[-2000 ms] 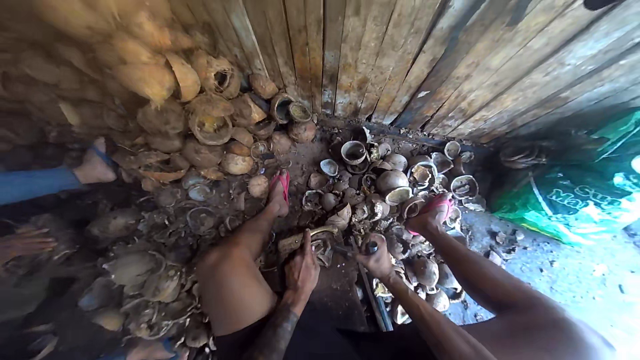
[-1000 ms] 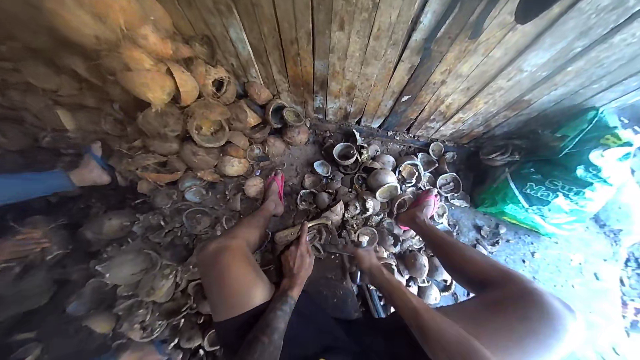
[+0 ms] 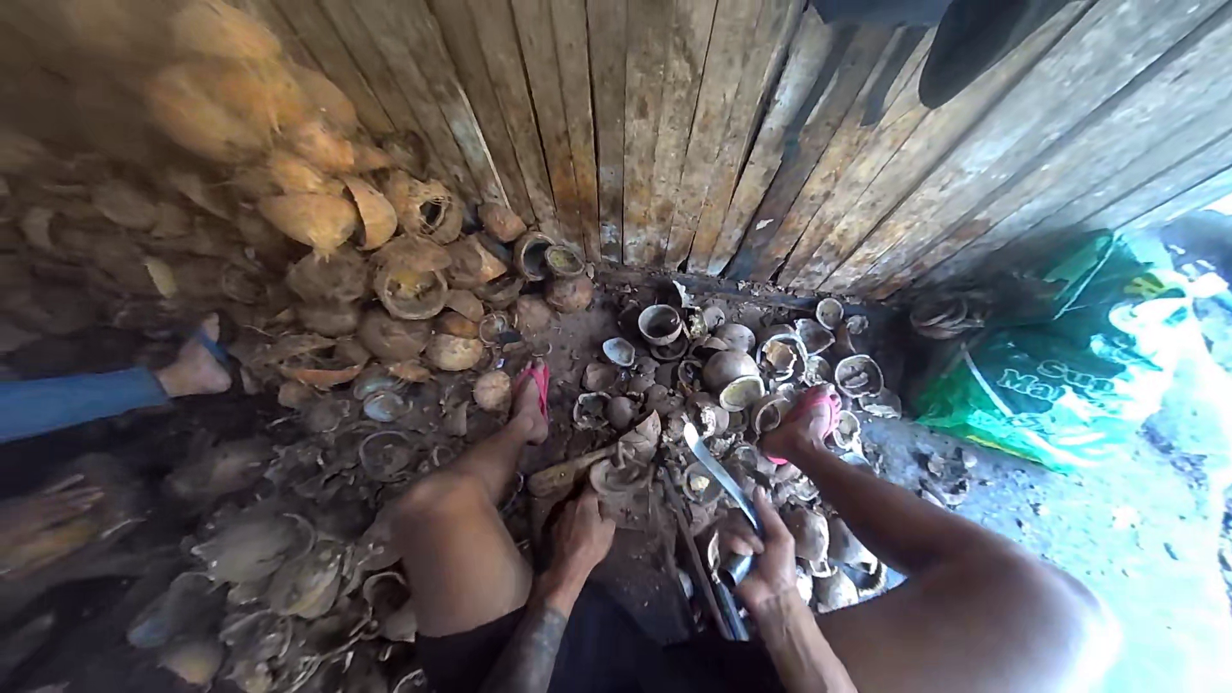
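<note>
My right hand (image 3: 765,553) is closed on a curved metal blade (image 3: 717,469), whose tip points up and away to the left. Near my left hand (image 3: 582,534) lies an open coconut shell (image 3: 616,475); its fingers are bent, and whether they grip the shell is unclear. Just beyond that hand is a wooden handle or stick (image 3: 570,472). A long metal bar (image 3: 701,563) runs between my legs, beside the right hand. Coconut shell halves and pieces (image 3: 729,370) cover the ground ahead, between my feet.
A heap of husked coconuts and shells (image 3: 308,221) rises at the left against a wooden plank wall (image 3: 654,125). Another person's foot (image 3: 195,364) and blurred hand (image 3: 58,510) are at the left. A green and white plastic sack (image 3: 1049,371) stands at the right.
The curved blade now shows clearly, raised in my right hand and pointing forward; one second ago that hand was closer to the left one, over the shell.
</note>
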